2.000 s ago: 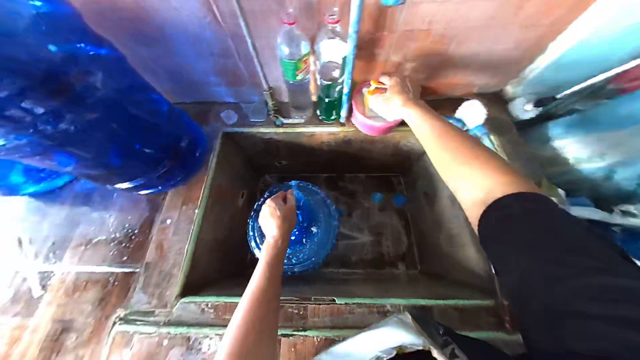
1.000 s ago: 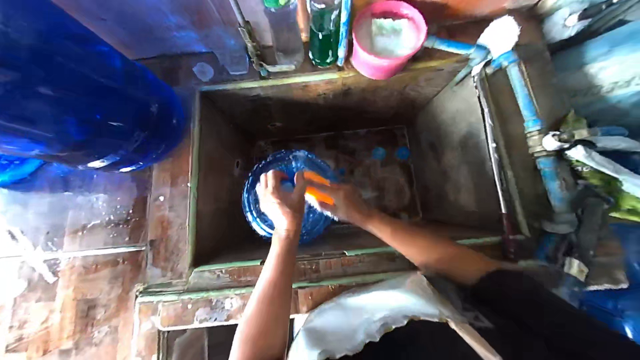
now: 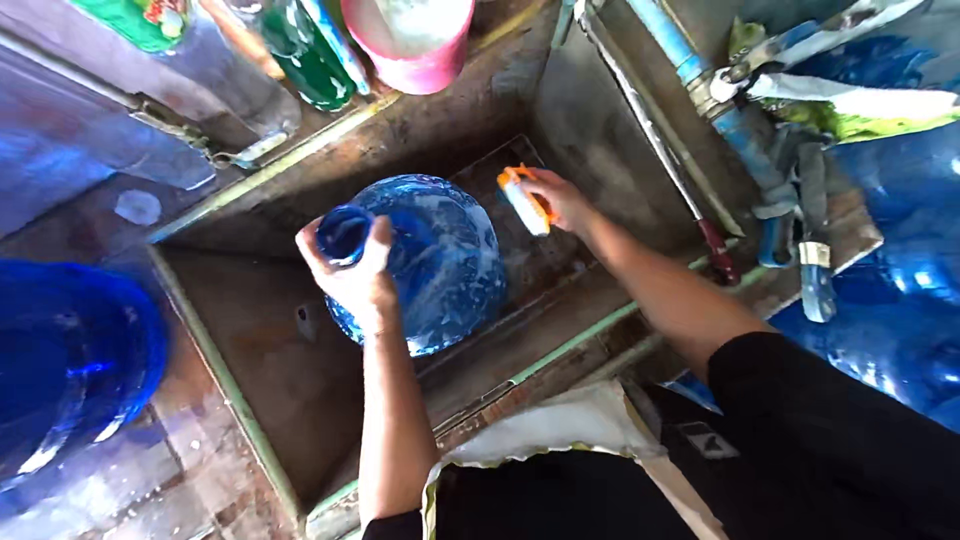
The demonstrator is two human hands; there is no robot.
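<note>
A translucent blue plastic water jug (image 3: 450, 262) lies tilted inside the dark basin (image 3: 255, 420), its mouth toward the upper left. My left hand (image 3: 352, 277) is closed around the neck of the jug, thumb on one side and fingers on the other. To the right of the jug, my right hand (image 3: 559, 199) grips an orange scrub brush (image 3: 525, 201) with pale bristles, held apart from the jug above the basin floor. The underside of the jug is hidden.
A pink tub (image 3: 427, 71) with whitish contents and bottles, one holding green liquid (image 3: 311, 64), stand along the far rim. Blue pipe (image 3: 742, 142) and cloths are at right. Large blue containers (image 3: 75, 367) flank the basin.
My right hand was at the pink tub, came down to the jug with the orange brush, and is now right of it. The jug now leans, its mouth toward the upper left. The view has turned.
</note>
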